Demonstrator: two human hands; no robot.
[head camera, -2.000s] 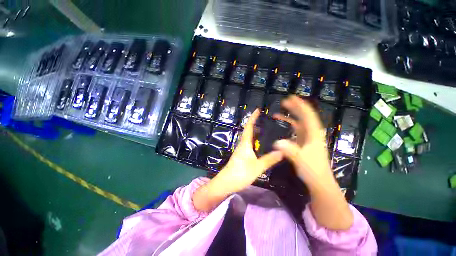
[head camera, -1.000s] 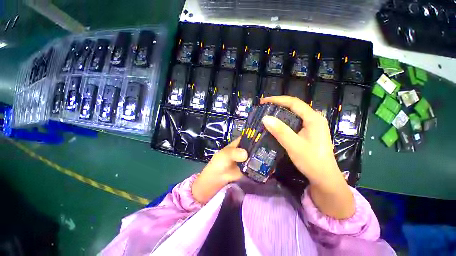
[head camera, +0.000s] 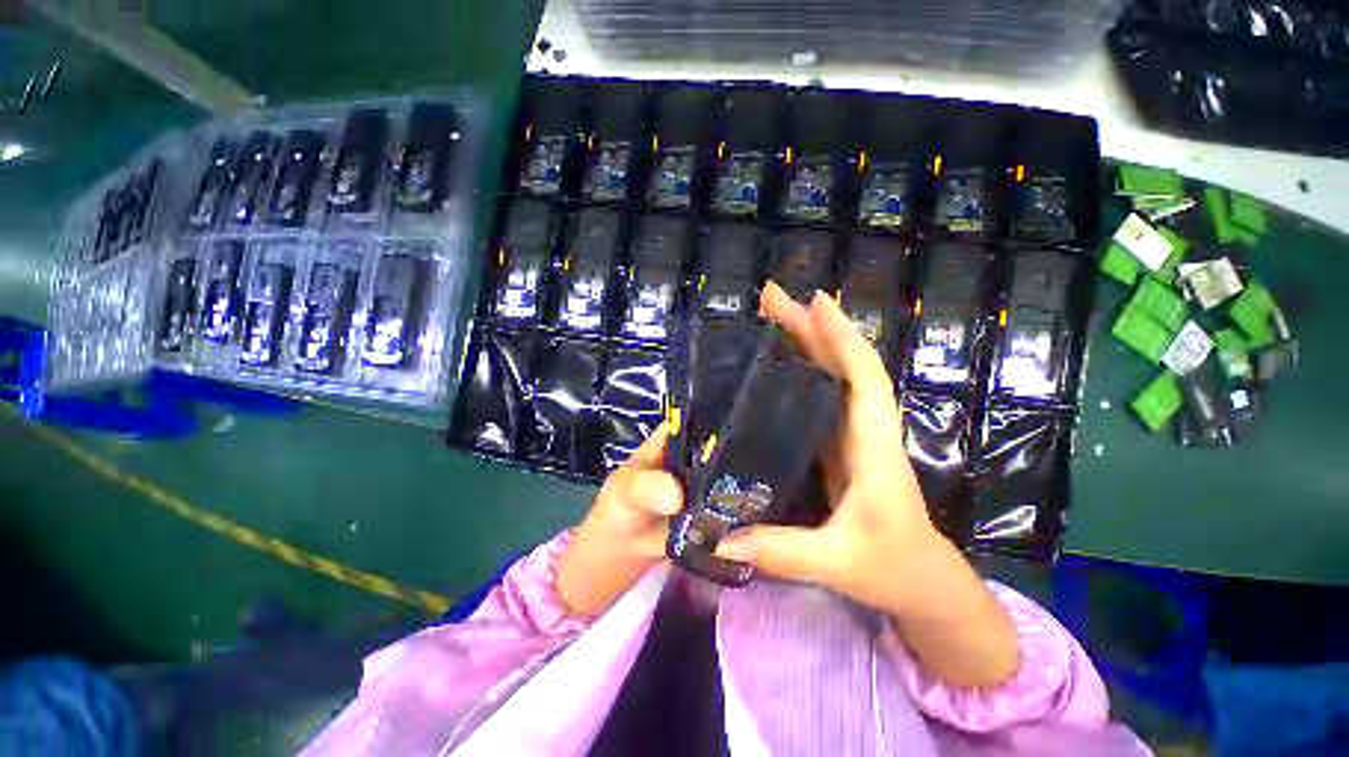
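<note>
My left hand holds the left side of a stack of black phone housings low in front of my body. My right hand grips the top phone housing, thumb at its lower end near the bluish board area, fingers along its right edge. Small orange tabs show on the left edges. The housings lie slightly fanned; the lower ones are partly hidden. Behind them is the black blister tray, with two rows of housings in its pockets and empty shiny pockets in the front row, partly covered by my hands.
Clear blister trays with black housings stand at the left. Loose green-and-white pieces lie right of the black tray. A white shelf at the back bears stacked clear trays and a glossy black tray. A yellow floor line is at lower left.
The stack has spread, with the top housing shifted right and tilted. My right hand moved from over the top of the stack to its right side and lower end.
</note>
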